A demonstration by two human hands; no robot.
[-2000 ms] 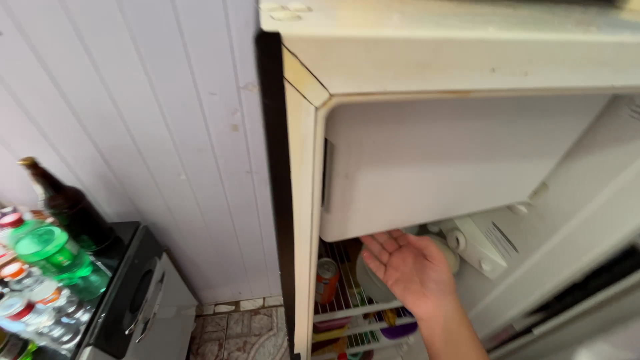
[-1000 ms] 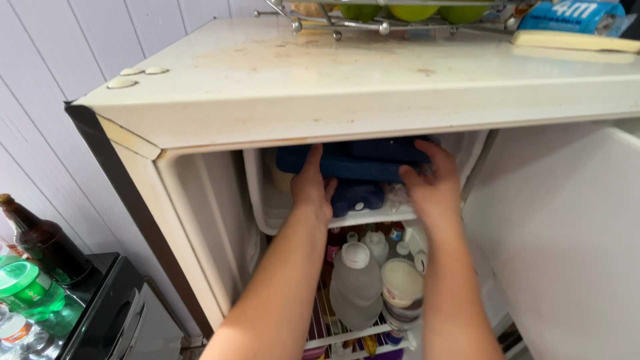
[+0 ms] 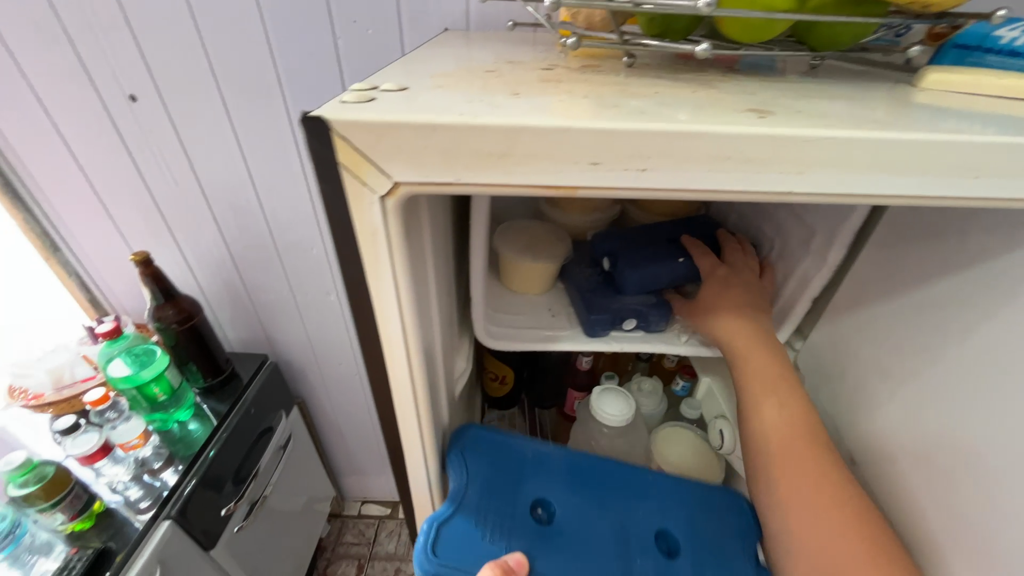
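My left hand [image 3: 506, 565] holds a large blue plastic ice pack [image 3: 592, 512] at the bottom of the view, outside the fridge; only a fingertip shows. Inside the freezer compartment [image 3: 512, 320], my right hand [image 3: 724, 284] grips the right end of a dark blue ice pack [image 3: 648, 260]. That pack rests tilted over another dark blue ice pack [image 3: 612, 308] with a white cap. To their left stands a lidded tub [image 3: 532, 256] of pale contents, with more tubs behind.
Bottles, a white-lidded jug [image 3: 612, 428] and a round tub [image 3: 686, 452] fill the shelf below. The fridge door [image 3: 920, 360] stands open at right. A wire fruit basket [image 3: 704, 48] sits on top. At left, a cabinet [image 3: 264, 480] holds several plastic bottles and a brown glass bottle [image 3: 184, 328].
The large blue ice pack has come out of the freezer compartment, down and toward me, in my left hand. The freezer flap, closed two seconds ago, is open. My right hand has moved onto a smaller pack.
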